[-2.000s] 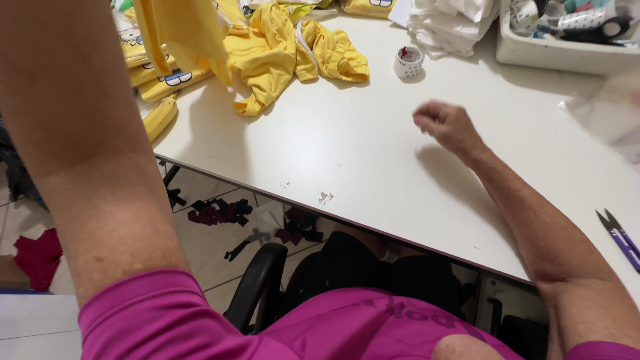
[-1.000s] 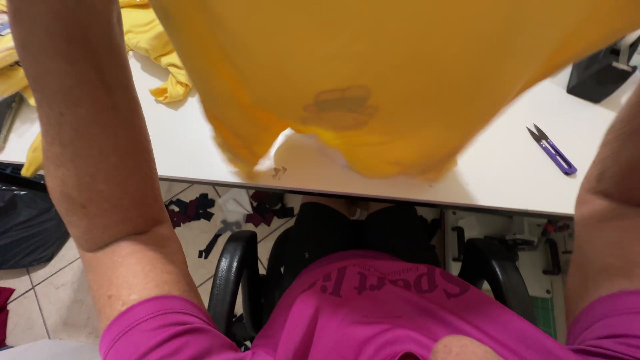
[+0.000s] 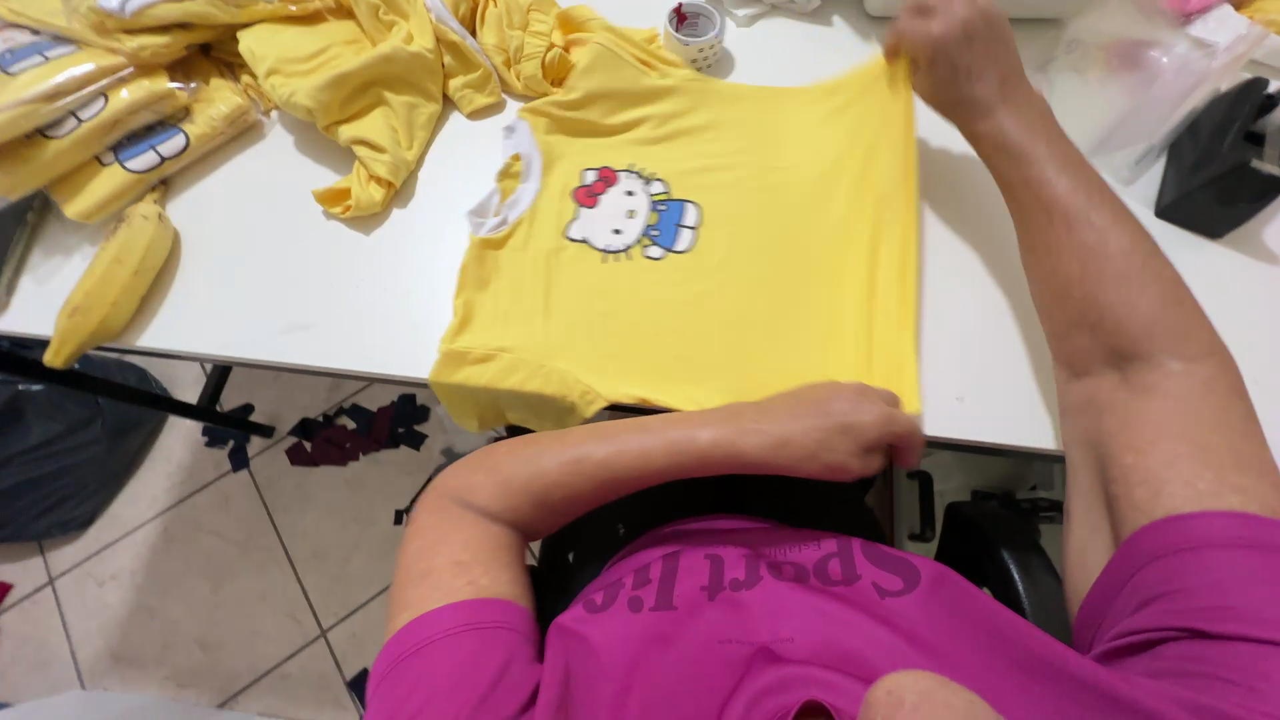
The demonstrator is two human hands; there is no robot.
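Observation:
A yellow T-shirt [image 3: 780,240] with a white neckband and a printed white cat figure lies spread over the white table, its neck to the left and its hem to the right. One sleeve hangs over the table's front edge. My left hand [image 3: 850,430] grips the hem corner nearest my body, with that forearm across in front of me. At the far hem corner my right hand [image 3: 955,60] holds the cloth, and the hem is stretched straight between both hands.
More yellow garments [image 3: 350,90] lie at the back left beside bagged yellow clothes [image 3: 120,140]. A banana [image 3: 110,280] rests near the front edge. A roll of tape [image 3: 693,35] stands behind the shirt. At the right are a black tape dispenser [image 3: 1220,160] and clear plastic [image 3: 1090,80].
The yellow shirt, held up in front of me a second ago, now lies on the table with its print showing. Both hands have come down to its hem.

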